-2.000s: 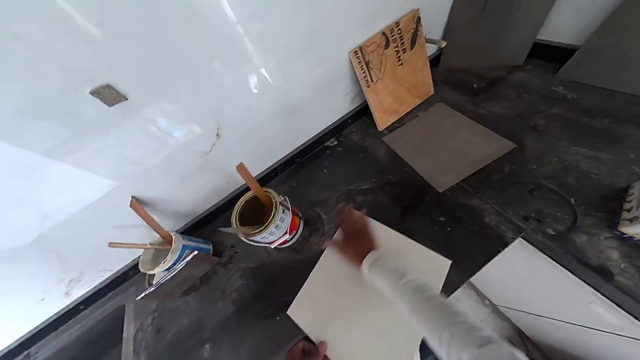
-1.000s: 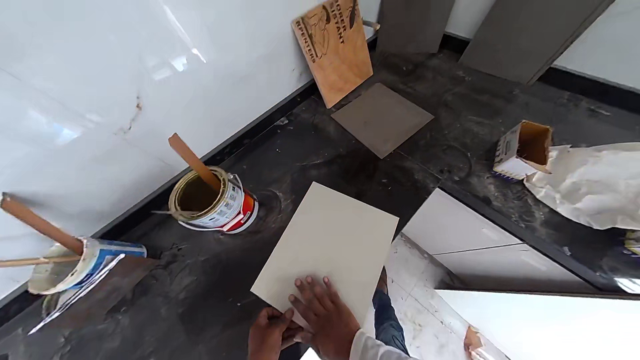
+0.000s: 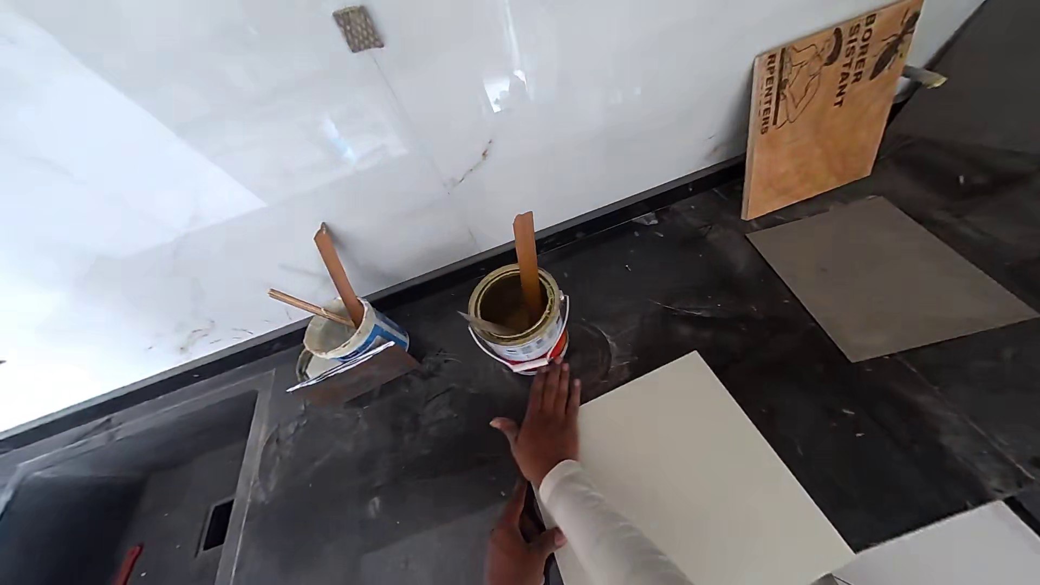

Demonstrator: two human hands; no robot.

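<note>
A cream rectangular sheet lies at the lower middle over the dark countertop. My right hand, in a white sleeve, rests flat at the sheet's left corner, fingers spread toward a metal tin. My left hand is at the sheet's lower left edge, thumb on top and fingers along the rim, partly hidden by my other arm. The tin is open, with a wooden stick and a thin blade-like piece in it. Left of it, a blue and white tub holds two sticks.
Beside the tub lies a flat brown piece. At lower left is a recessed sink. A printed plywood board leans on the glossy white wall; a grey square panel lies before it. A white panel is at lower right.
My right hand has moved from the sheet's lower middle to its left corner by the tin. My left hand stays at the sheet's lower left edge. The view has swung left.
</note>
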